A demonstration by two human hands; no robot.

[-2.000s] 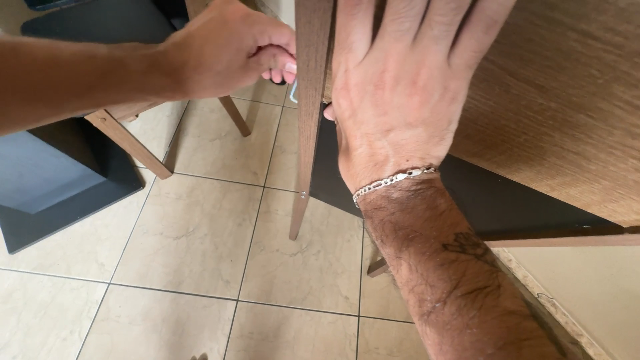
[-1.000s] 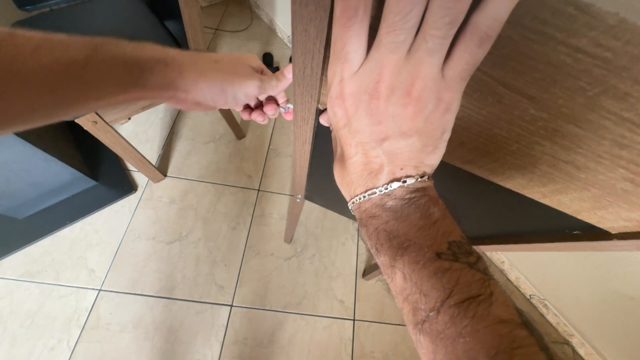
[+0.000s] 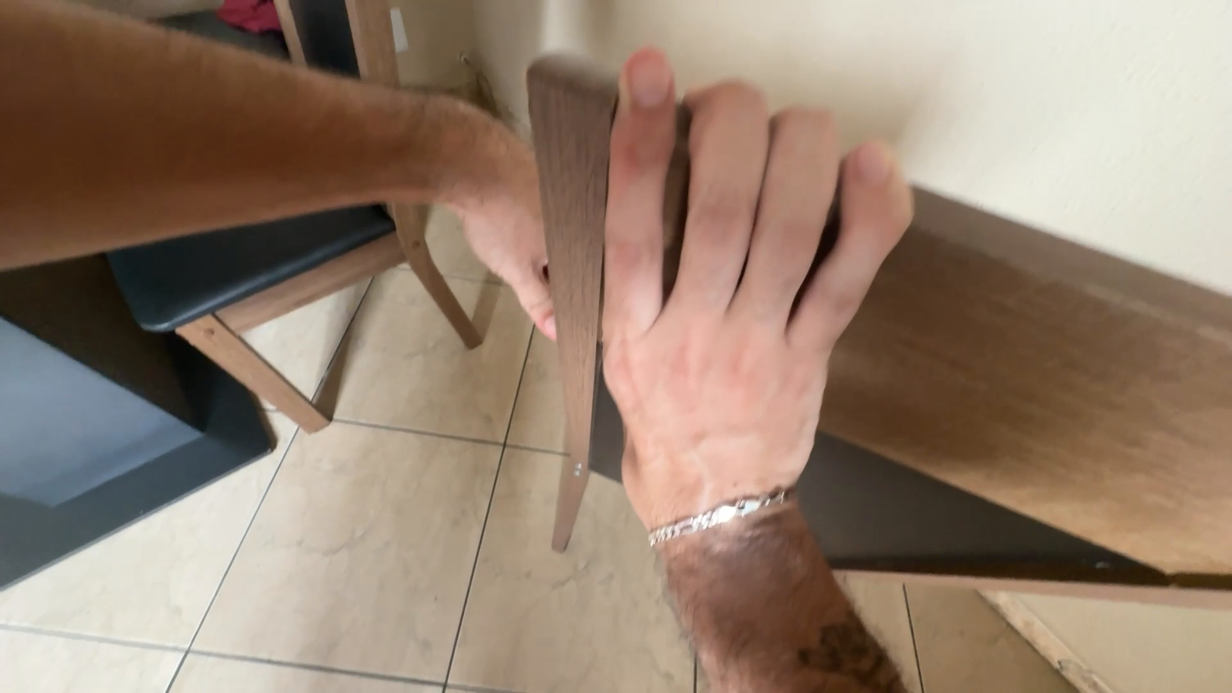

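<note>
My right hand [image 3: 722, 318], with a chain bracelet at its wrist, rests over the upper part of a wooden piece of furniture, its fingers spread over the slats or frame beside an upright wooden leg [image 3: 576, 250]. To the left of that leg my left hand [image 3: 505, 226] reaches in from the left; its fingertips are partly hidden behind the leg, and whether it holds anything does not show. A broad wood-grain panel [image 3: 1020, 385] extends to the right, with a dark panel [image 3: 924, 510] below it.
A chair with a dark seat [image 3: 260, 265] and wooden legs stands at the left. Near it lies a dark, flat-framed object [image 3: 87, 462] on the tiled floor [image 3: 356, 539]. A pale wall [image 3: 1039, 115] rises behind the furniture.
The view has shifted, showing the top of the wooden leg and the wall. A small item seen at my left fingertips earlier is out of sight, and those fingertips are now partly behind the leg.
</note>
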